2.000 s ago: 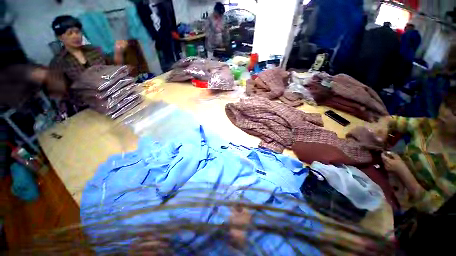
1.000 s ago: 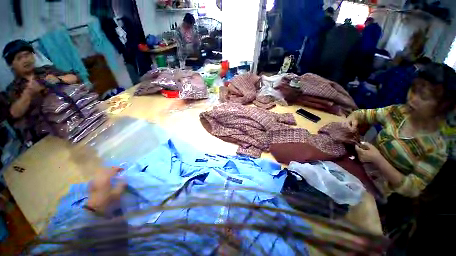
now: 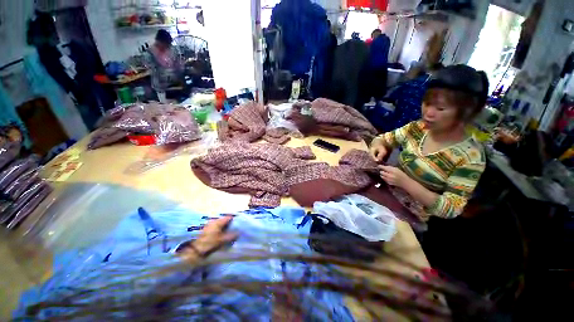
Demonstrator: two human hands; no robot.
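A light blue shirt (image 3: 252,229) lies in a wrinkled heap nearest me, partly hidden by blurred dark strands across the bottom of the view. My left hand (image 3: 213,238) is over the shirt's upper middle, its fingers pointing right. Blur hides whether it grips the cloth. A blurred skin-coloured patch (image 3: 286,299) at the bottom centre looks like my right hand on the shirt, mostly hidden by the strands. A pale placket line runs down the shirt beside it.
Clear poly bags (image 3: 88,210) lie left of the shirt. Tweed jackets (image 3: 248,166) lie beyond it, with a phone (image 3: 326,145). A white plastic bag (image 3: 357,217) rests on a black item at right. A seated person (image 3: 434,148) handles tweed. Bagged garments (image 3: 148,122) lie behind.
The view has turned right, so table items sit further left. My left hand has moved right across the shirt, from its left side to its upper middle. The person at far left has left the view.
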